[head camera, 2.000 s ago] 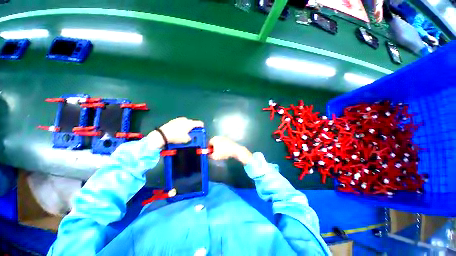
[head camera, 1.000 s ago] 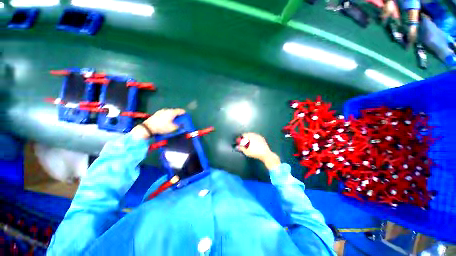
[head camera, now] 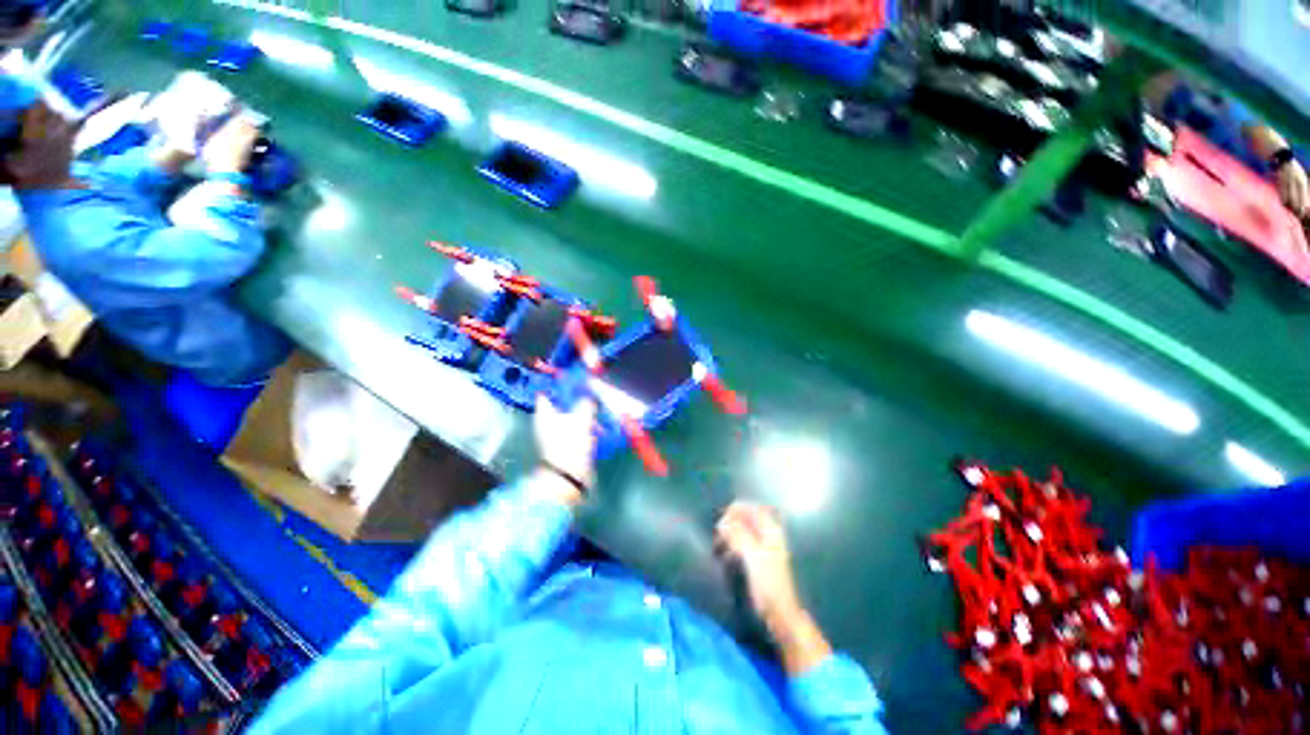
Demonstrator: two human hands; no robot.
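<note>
My left hand [head camera: 566, 438] holds the near end of a blue handheld device [head camera: 647, 376] with a dark screen. Red spring clamps [head camera: 721, 391] stick out from its sides. The device is tilted over the green bench, close to two clamped units [head camera: 536, 333] to its left. My right hand [head camera: 753, 534] is over the bench near the front edge, fingers curled and blurred; whether it holds anything cannot be told.
A heap of red clamps [head camera: 1027, 596] lies at the right, by a blue crate [head camera: 1221, 520]. Two blue devices [head camera: 529, 174] lie farther back. A co-worker [head camera: 137, 244] stands at the left. A cardboard box [head camera: 417, 481] and racked units [head camera: 122, 603] are below the bench edge.
My left hand has carried the device away from my body, forward and toward the two clamped units. The view has swung left, bringing the co-worker and rack into sight.
</note>
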